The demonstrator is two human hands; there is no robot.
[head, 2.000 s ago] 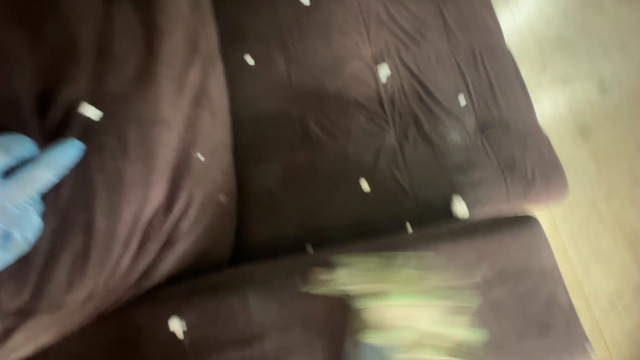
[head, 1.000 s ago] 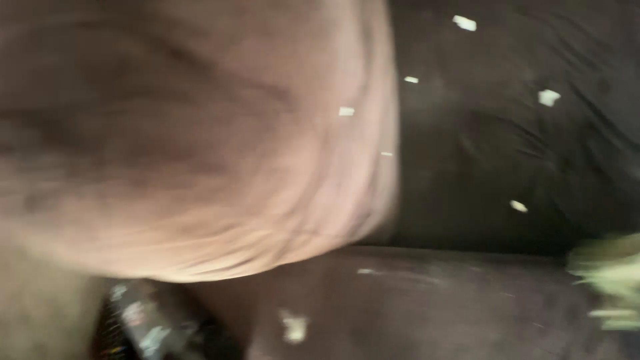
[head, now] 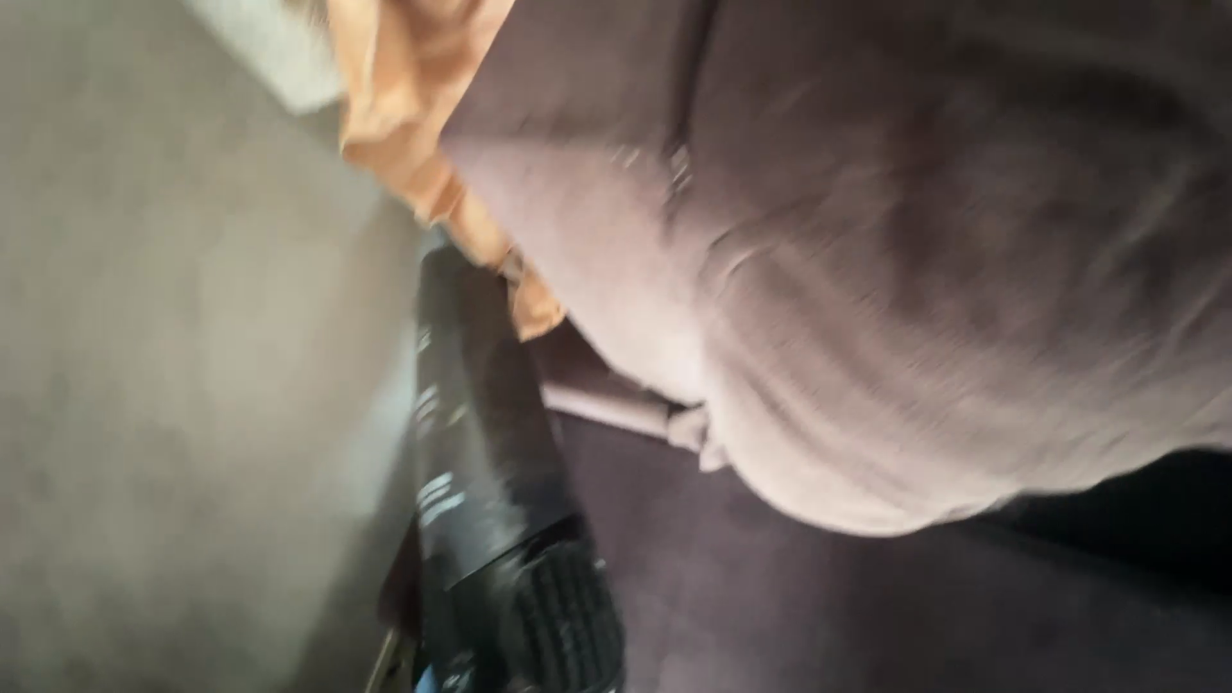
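Neither of my hands can be made out in this blurred view; only a sliver of light blue shows at the bottom edge, too small to identify. A dark upholstered cushion (head: 914, 318) with a mauve sheen fills the upper right. Below it lies a flat upholstered surface (head: 731, 587) of similar colour. To the left of both, a long black object with a ribbed part (head: 500, 433) stretches down to the bottom edge; its kind cannot be told.
An orange crumpled cloth or sheet (head: 414, 125) hangs along the cushion's upper left edge. A pale, blurred surface (head: 192, 337) takes up the left side. A whitish object (head: 279, 58) is at the top left.
The view has swung far to the left. The blue-gloved hand and the pale scraps seen two seconds ago are out of view; the black object and orange material now show.
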